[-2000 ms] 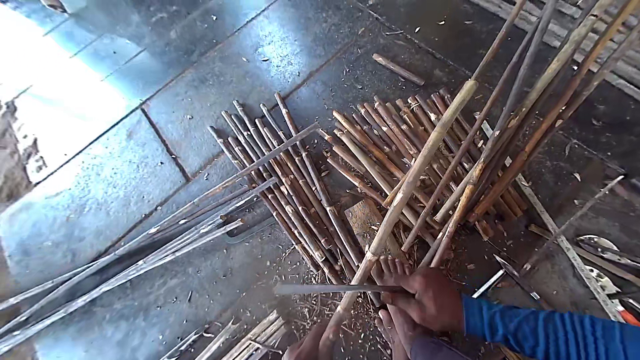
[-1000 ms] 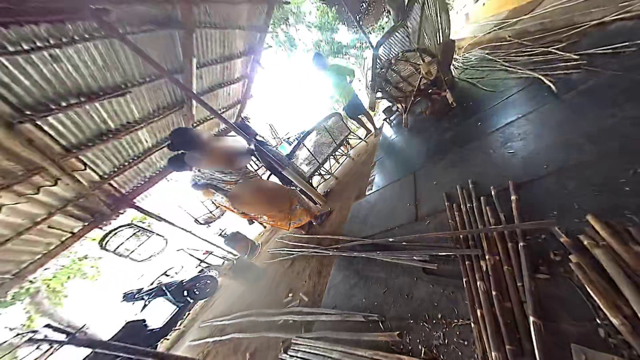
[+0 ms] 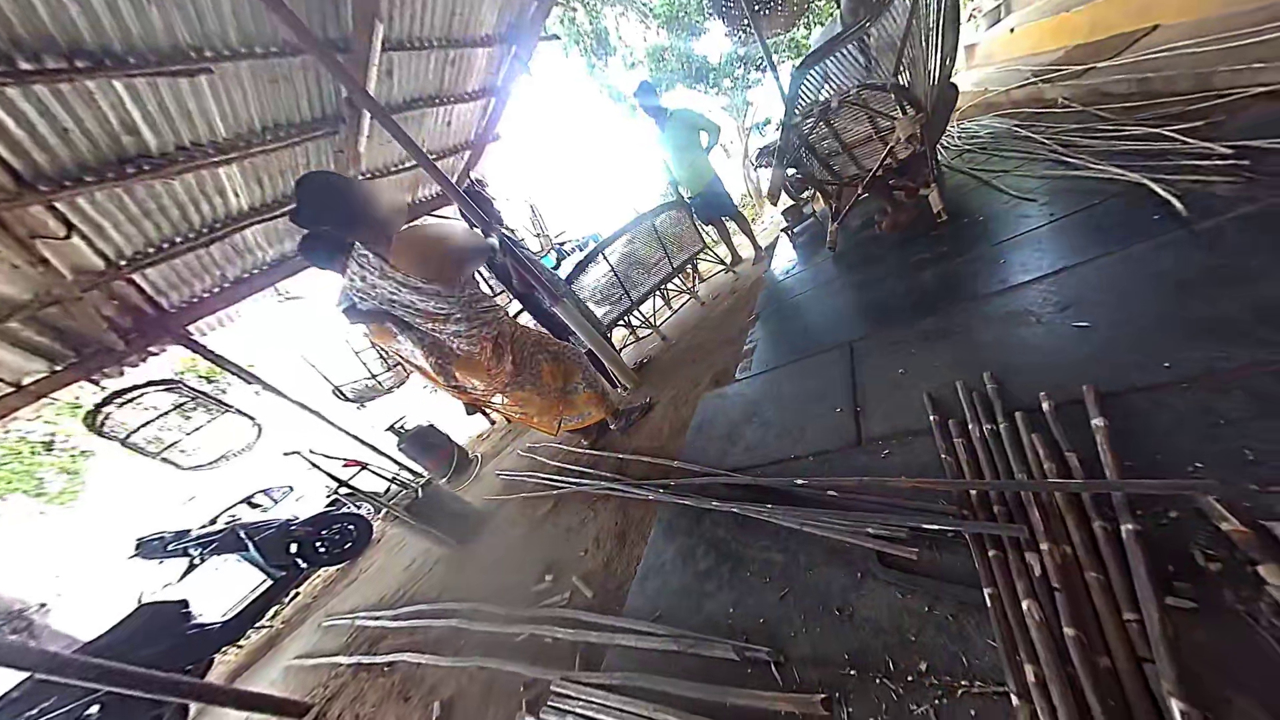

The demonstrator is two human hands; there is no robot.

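Observation:
Neither of my hands shows in the head view now, so what they hold is hidden. A bundle of dark cane poles (image 3: 1070, 560) lies on the stone floor at the lower right. Thin split canes (image 3: 720, 490) stretch leftward from it, over the floor's edge, and one crosses on top of the poles. More pale split strips (image 3: 560, 675) lie at the bottom centre. The end of another cane piece (image 3: 1240, 535) shows at the right edge.
A person in a patterned orange garment (image 3: 520, 370) is beside a post (image 3: 590, 340). Another person (image 3: 690, 150) stands farther back, near a woven bench (image 3: 640, 260). A wicker chair (image 3: 870, 120), loose canes (image 3: 1100, 140), a metal cylinder (image 3: 430, 450) and a motorcycle (image 3: 330, 535) are around.
The view has swung up and left, away from my hands. Two seconds ago my hands were at a long cane pole with a blade; they are out of view now.

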